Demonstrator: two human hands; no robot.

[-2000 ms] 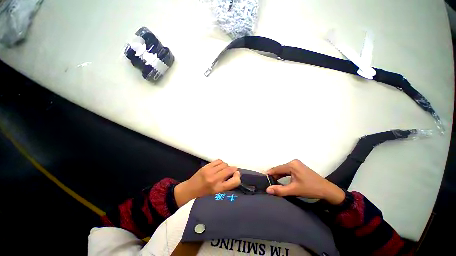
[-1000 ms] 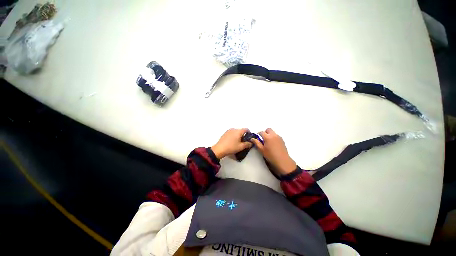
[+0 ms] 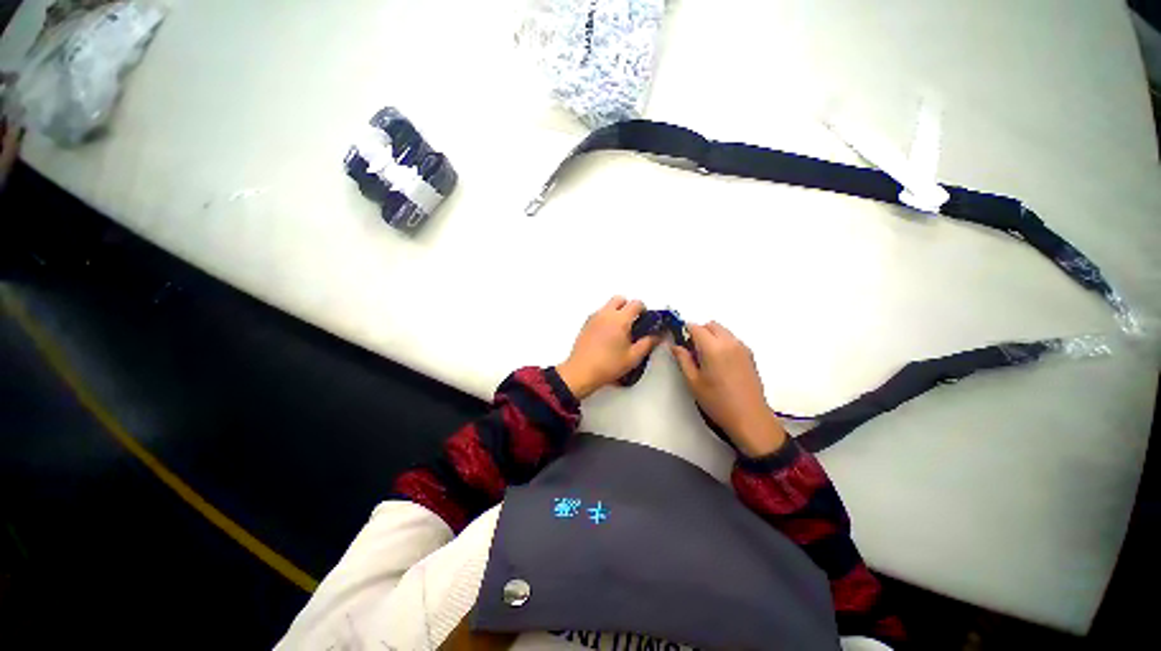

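My left hand (image 3: pixel 604 349) and my right hand (image 3: pixel 727 382) are over the near part of the table, both holding the partly rolled end of a black strap (image 3: pixel 936 378). The fingers hide much of the roll. The rest of the strap runs under my right forearm to the right, where its far end is in clear plastic. A second black strap (image 3: pixel 796 165) lies stretched out beyond my hands, with a metal clip at its left end and clear plastic at its right end. White paper bands (image 3: pixel 924 195) lie across it.
A cluster of black rolls with white bands (image 3: pixel 402 171) lies left of centre on the white table (image 3: pixel 293 274). A bag of small white pieces (image 3: pixel 604 57) is at the far centre. A clear bag (image 3: pixel 84 79) is far left, with part of a person's hand (image 3: pixel 9 137) at the left edge.
My hands have moved forward from my waist onto the table with the strap end. The strap is now bent into a roll between them. A person's hand has appeared at the left edge.
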